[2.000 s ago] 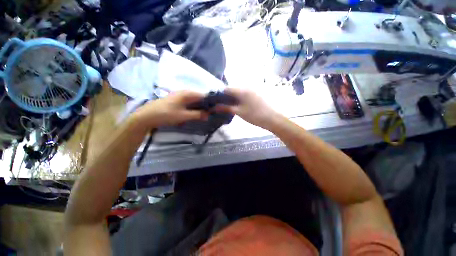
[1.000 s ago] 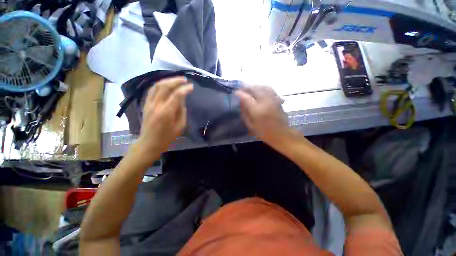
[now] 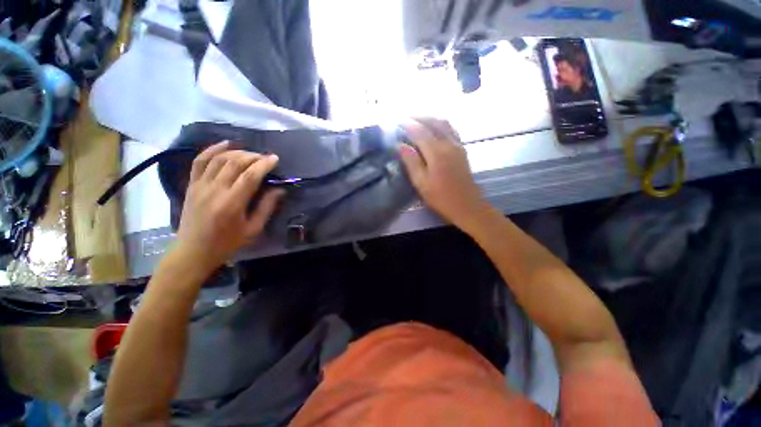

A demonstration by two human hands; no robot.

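A dark grey garment panel (image 3: 355,203) lies on the machine table's front part. A narrow black strap (image 3: 138,173) runs across it, its loose end sticking out left over the table. A shiny buckle (image 3: 286,181) shows on the strap beside my left fingers. A second buckle (image 3: 297,229) lies lower, near the panel's front edge. My left hand (image 3: 225,200) has its fingers bent over the strap and panel. My right hand (image 3: 435,167) is at the panel's right end, thumb and fingers on the cloth. White cloth (image 3: 225,92) lies behind the panel.
The sewing machine head (image 3: 534,21) is at upper right. A lit smartphone (image 3: 574,92) and yellow-handled snips (image 3: 656,161) lie right of it. Brown cardboard (image 3: 93,196) and a blue fan (image 3: 25,104) are at left. A red basket (image 3: 108,339) is below left. Grey cloth hangs under the table.
The bunched panel is now spread out. My left hand has closed in on the strap, whose end now sticks out left. The view has shifted, so the table appears further left and higher.
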